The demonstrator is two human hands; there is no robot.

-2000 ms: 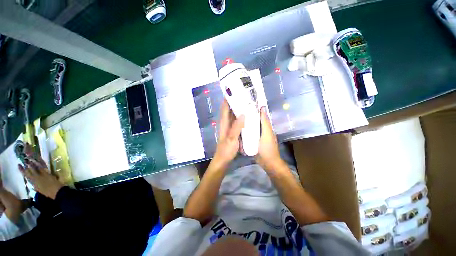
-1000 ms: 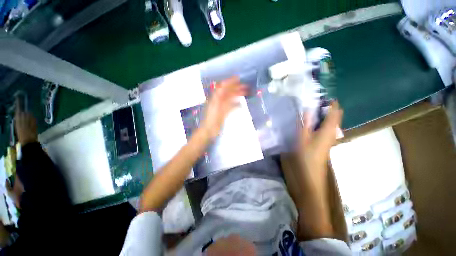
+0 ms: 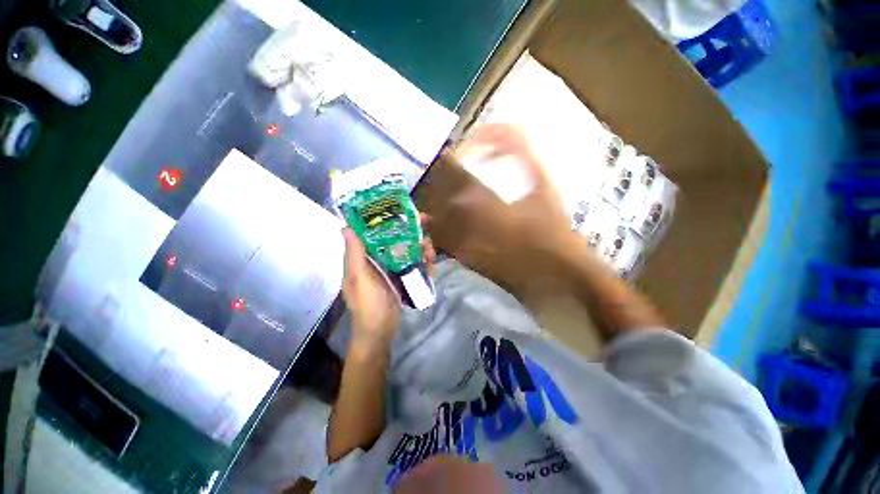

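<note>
My left hand (image 3: 369, 294) holds a half-assembled device (image 3: 388, 230), a white shell with the green circuit board facing up and a pale block in the handle. It is above the right edge of the printed work mat (image 3: 212, 125). My right hand (image 3: 511, 193) is blurred, over the near side of the cardboard carton (image 3: 719, 241). A white patch shows at its fingers; I cannot tell whether the hand holds anything. Rows of white housing parts (image 3: 627, 198) lie in the carton beside a white divider sheet (image 3: 536, 106).
A crumpled white bundle (image 3: 289, 66) lies on the mat. A small white sheet (image 3: 241, 227) lies there too. The smartphone (image 3: 87, 400) is at lower left. Other devices (image 3: 48, 66) lie on the green surface at upper left. Blue crates (image 3: 801, 386) stand at right.
The view has turned right towards the carton. The closed device seen in both hands earlier is gone from them. The open unit from the mat's right side is now in my left hand.
</note>
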